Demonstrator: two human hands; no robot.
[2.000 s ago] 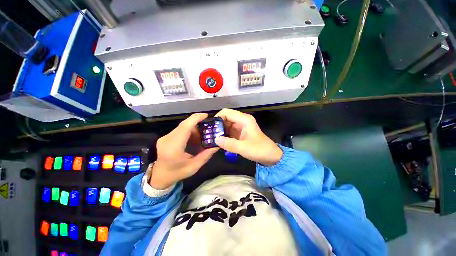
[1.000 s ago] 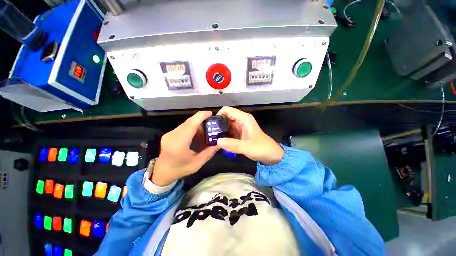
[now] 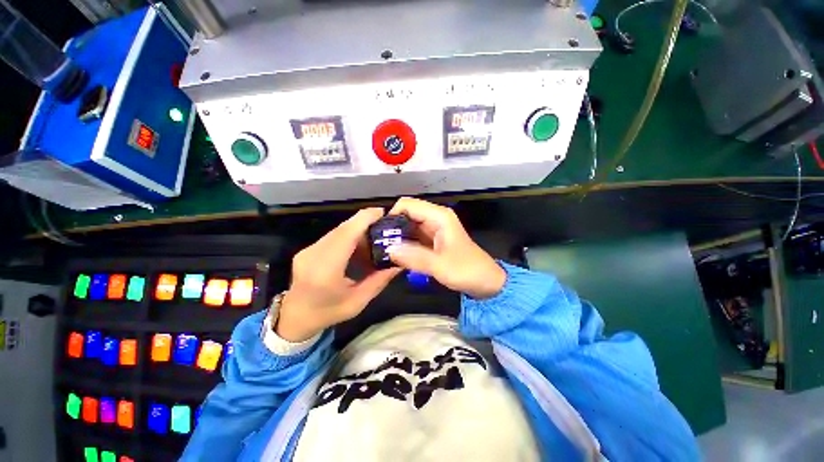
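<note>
A small dark smartwatch (image 3: pixel 389 236) with a partly lit screen is held between both hands, in front of the press. My left hand (image 3: pixel 327 272) grips its left side with thumb and fingers. My right hand (image 3: pixel 449 252) holds its right side, with the thumb over the lower part of the screen. A blue glow (image 3: pixel 417 279) shows below my right hand; what it belongs to is hidden.
The white press panel (image 3: pixel 360 172) stands ahead, with a red button (image 3: pixel 394 143) and green buttons. A blue tester (image 3: pixel 123 106) is left of it. A black tray (image 3: pixel 145 314) of lit watches lies at left. A grey block (image 3: pixel 754 77) and yellowish hose (image 3: pixel 652 101) are at right.
The watch screen shows different content and my right thumb has moved up onto it. The watch stays between both hands. The tray's watch colours have changed, and the view has shifted slightly.
</note>
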